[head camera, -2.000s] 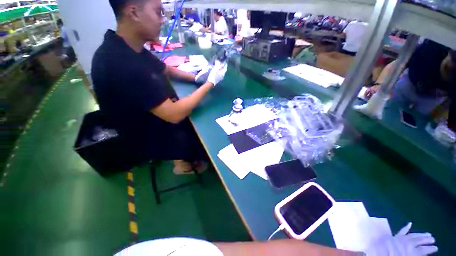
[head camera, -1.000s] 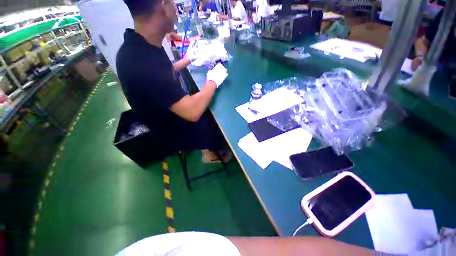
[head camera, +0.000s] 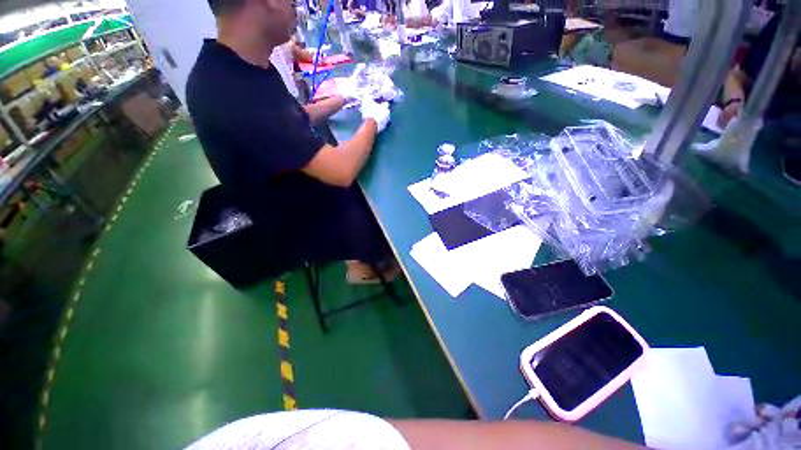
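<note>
My left hand (head camera: 773, 427), in a white glove, is at the bottom right corner, cut off by the edge and blurred. It lies beside white paper sheets (head camera: 681, 387) on the green bench; its fingers and any hold cannot be made out. My bare forearm and white sleeve run along the bottom edge. My right hand is not in view. A phone in a white-pink case (head camera: 588, 362), with a white cable, lies left of the papers. A bare black phone (head camera: 556, 288) lies just beyond it.
Shiny plastic bags with clear parts (head camera: 597, 189) lie by the metal post (head camera: 707, 83). A small round part (head camera: 445, 160) stands on paper near a dark sheet (head camera: 474, 220). A person in black (head camera: 255, 123) sits at the bench's left edge, by a black bin (head camera: 220, 250).
The view has swung left, then shifted slightly. My left hand, fully seen with spread fingers two seconds ago, is now mostly cut off. The seated person's gloved hands have moved to a plastic heap.
</note>
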